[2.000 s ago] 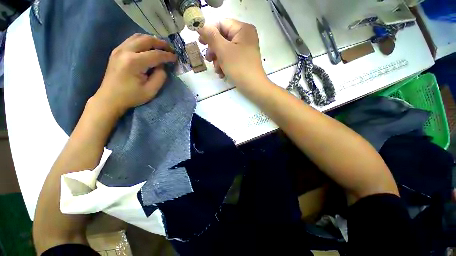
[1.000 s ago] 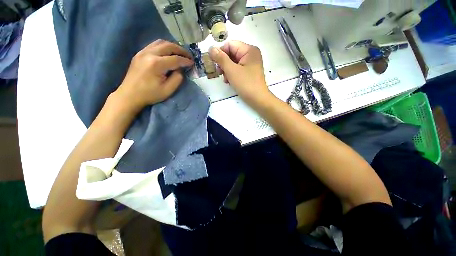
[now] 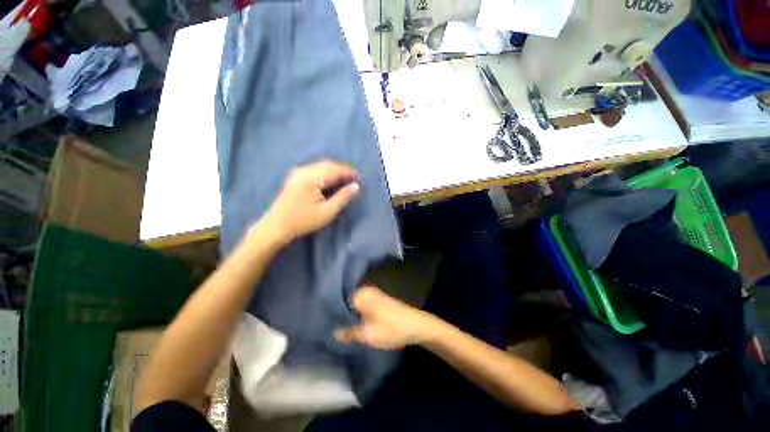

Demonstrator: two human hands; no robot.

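The grey-blue garment panel [image 3: 295, 110] runs from the machine table over its front edge down to the lap. My left hand [image 3: 314, 201] lies on the panel near the table edge, fingers curled; whether it grips cloth is unclear. My right hand [image 3: 380, 319] is lower, at the panel's right edge, slightly blurred, with cloth at its fingers. White lining [image 3: 295, 380] hangs blurred under the panel. The sewing machine's needle area [image 3: 386, 72] stands right of the panel, apart from it.
Fabric shears [image 3: 509, 126] and thread snips [image 3: 538, 107] lie on the white table [image 3: 456, 169]. A green basket [image 3: 705, 224] with dark stacked pieces [image 3: 658, 253] is at the right. Cartons [image 3: 97, 190] stand at the left, blue baskets [image 3: 718, 63] at the upper right.
The panel has moved away from the needle area, to the left and toward the lap. Both hands have left the needle area and come down. The view has shifted, showing more of the machine and floor.
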